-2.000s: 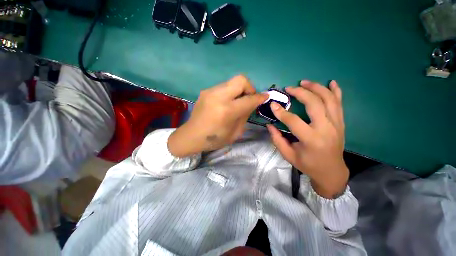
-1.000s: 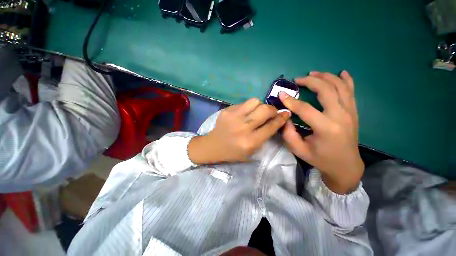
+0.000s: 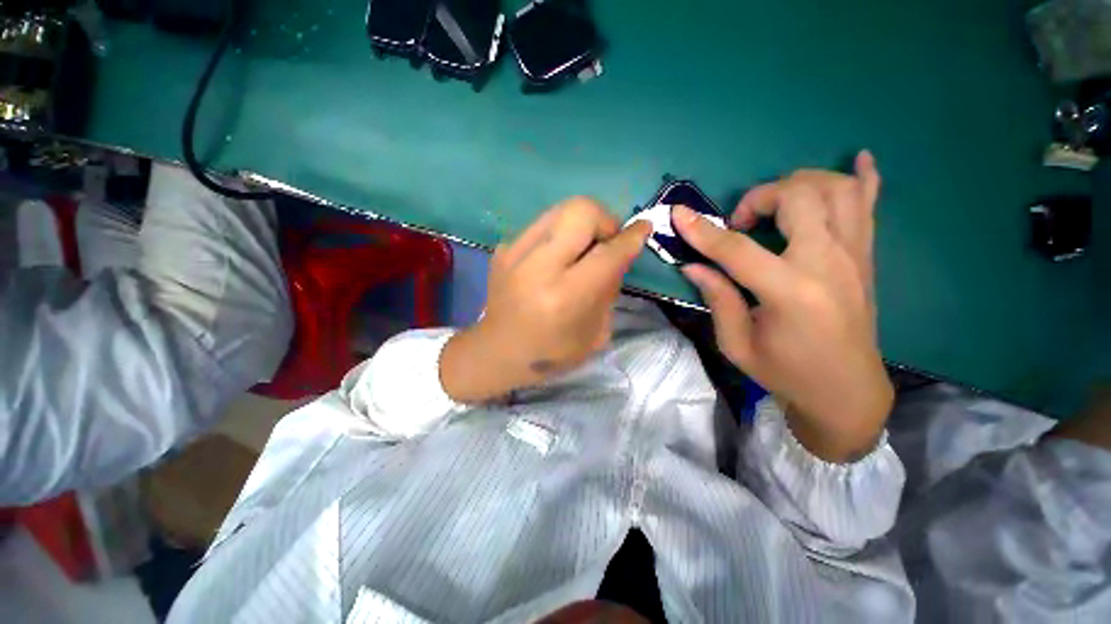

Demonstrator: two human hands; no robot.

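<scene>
A black square watch head (image 3: 677, 251) lies on the green bench mat near its front edge, between my hands. My left hand (image 3: 548, 299) pinches a small white wipe (image 3: 658, 219) at the left side of the watch glass. My right hand (image 3: 804, 287) holds the watch head, index fingertip on the glass and thumb by the near edge. The fingers cover part of the glass. White on the glass beside the index finger may be wipe or glare.
Three black watch heads (image 3: 552, 44) lie at the top. A black cable (image 3: 193, 128) runs at the left. At the right are a metal clip-like part (image 3: 1072, 137) and a black square piece (image 3: 1060, 228). Seated coworkers' sleeves flank me; a red stool (image 3: 366, 274) stands left.
My left hand has moved from the watch head's near edge up to the left side of its glass with the wipe. A black square piece now lies at the far right.
</scene>
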